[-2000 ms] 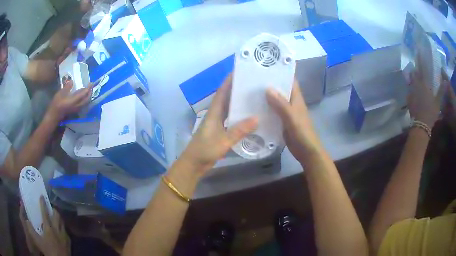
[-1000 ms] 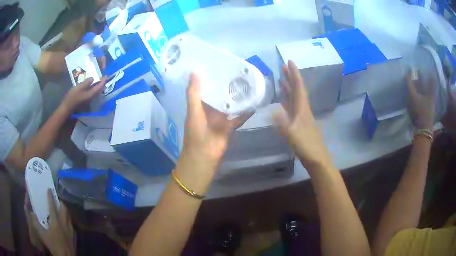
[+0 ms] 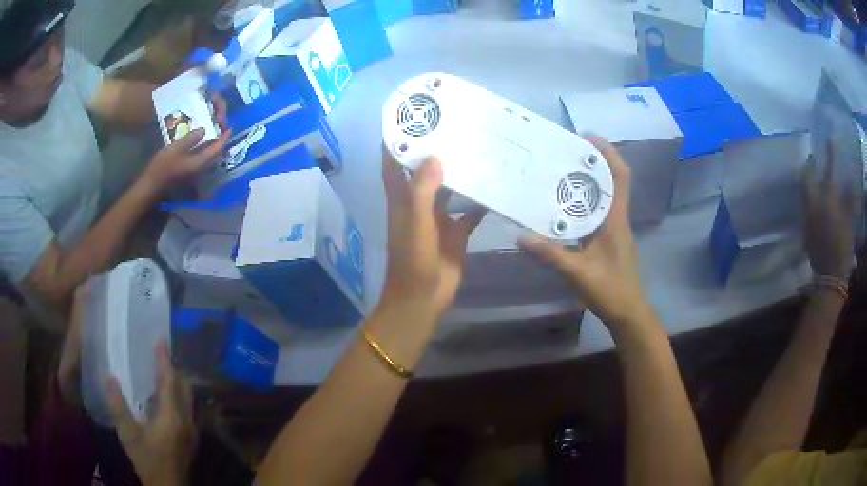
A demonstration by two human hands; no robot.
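A white oval unit (image 3: 499,157) is held up above the table edge. Its flat face with a round slotted grille near each end is turned to me, and it tilts down to the right. My left hand (image 3: 423,233) grips its lower left side, thumb on the face near the left grille. My right hand (image 3: 599,252) holds its right end, fingers around the rim and thumb below. The unit's far side is hidden.
Blue-and-white cartons stand left (image 3: 295,233) and right (image 3: 627,142) on the white table (image 3: 475,47). A neighbour's hands at lower left hold another oval unit (image 3: 128,342). Another person at upper left holds a small white box (image 3: 185,114). A neighbour's arm (image 3: 827,237) is at right.
The unit has turned from upright, through a blurred tilt in my left hand alone, to a slant held by both hands. My right hand has closed on its right end.
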